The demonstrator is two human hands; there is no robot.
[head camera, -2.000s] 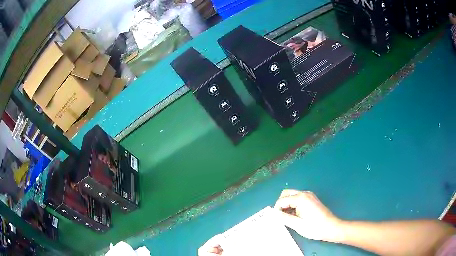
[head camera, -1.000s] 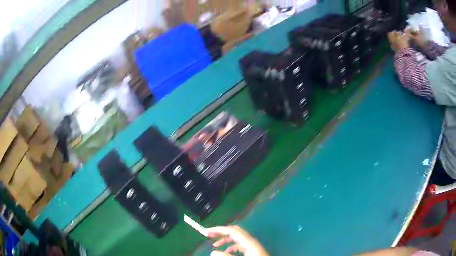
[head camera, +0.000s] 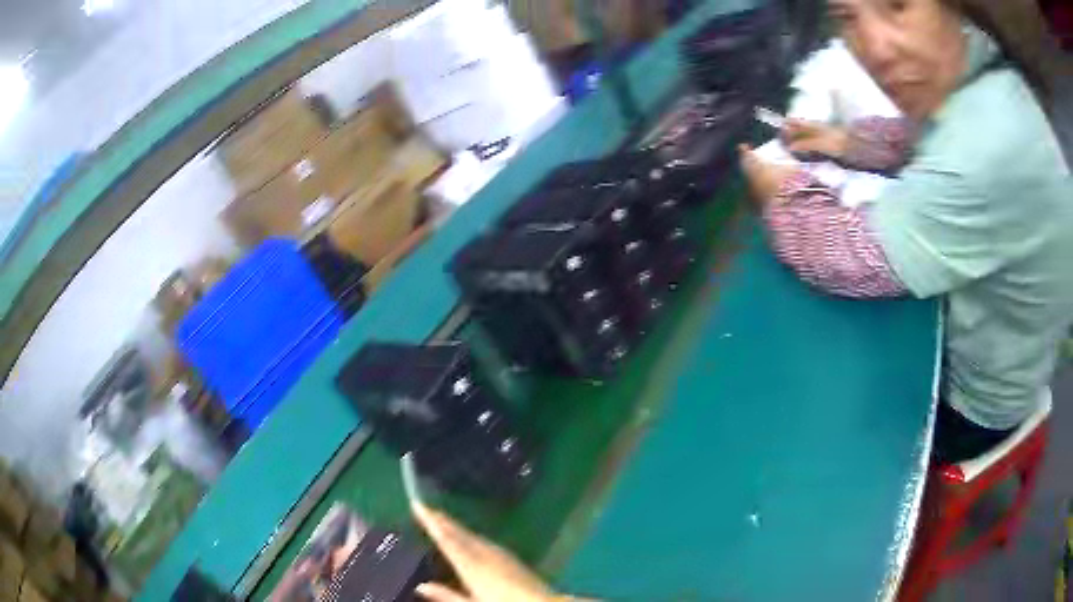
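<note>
My right hand [head camera: 488, 562] is at the bottom edge, blurred and partly cut off, with its fingers extended. A thin white strip, a barcode sticker [head camera: 408, 480], sticks up from a fingertip. Just beyond it, black retail boxes [head camera: 441, 412] stand on the green conveyor belt with round white icons on their narrow sides. Another box [head camera: 379, 570] lies flat at the bottom edge, left of my hand, its printed picture partly visible. My left hand is not in view.
More black boxes [head camera: 577, 265] stand farther up the belt. The blue-green worktop [head camera: 753, 423] runs along its right. A co-worker [head camera: 988, 235] sits at the right on a red stool [head camera: 994, 500], holding white paper. A blue bin [head camera: 261, 329] and brown cartons [head camera: 318, 176] are behind.
The view has swung right along the line, bringing the co-worker into full view. The white label sheet and my left hand have left the picture. My right hand now carries a white strip.
</note>
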